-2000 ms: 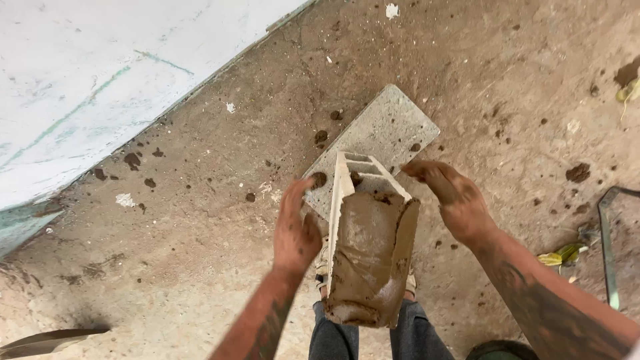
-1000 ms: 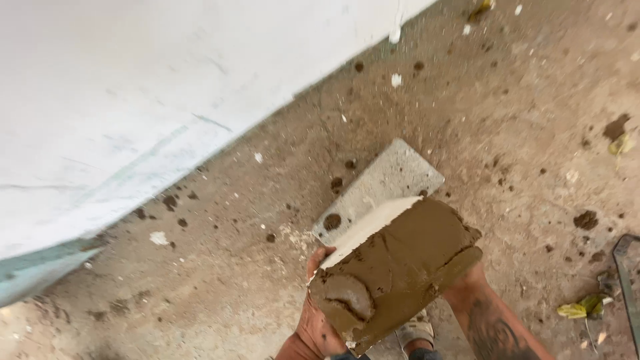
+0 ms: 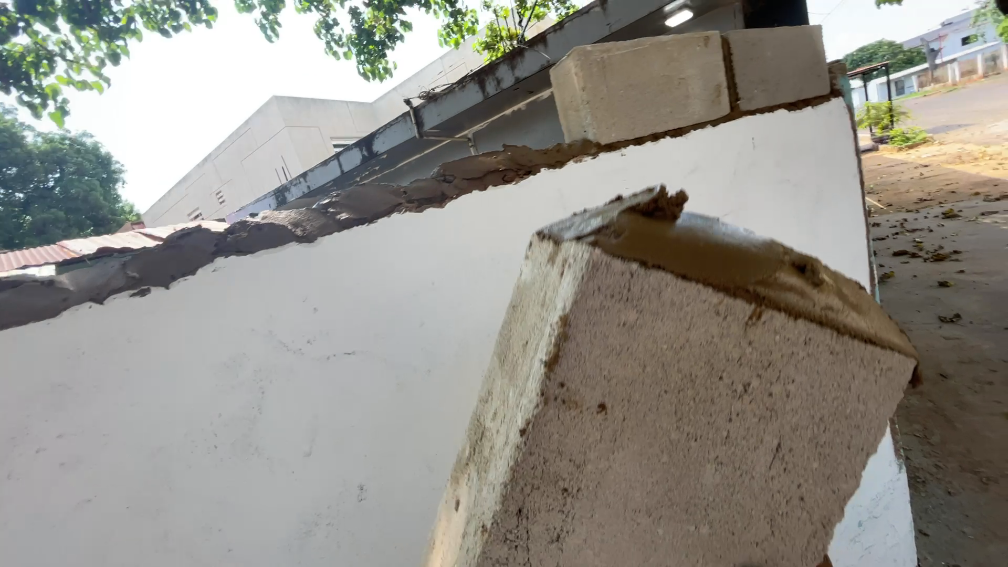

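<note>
A concrete block [image 3: 693,425] fills the lower right of the head view, tilted and raised close in front of the white wall [image 3: 236,394]. Wet mortar [image 3: 732,256] coats its upper end. A tiny bit of skin may show at the block's bottom right edge; otherwise both my hands are out of sight. Along the wall's top runs a rough bed of mortar [image 3: 315,216]. Two concrete blocks [image 3: 646,83] stand on that bed at the right, side by side, with a mortar joint between them.
Behind the wall are a roof edge [image 3: 472,90] and a pale building [image 3: 260,150]. Tree branches [image 3: 354,27] hang overhead. On the right, dirt ground [image 3: 937,315] with scattered leaves runs along past the wall's end.
The mortar-coated block, between my two hands over the floor a second ago, is now up in front of the wall. My view has swung up from the ground to the wall top.
</note>
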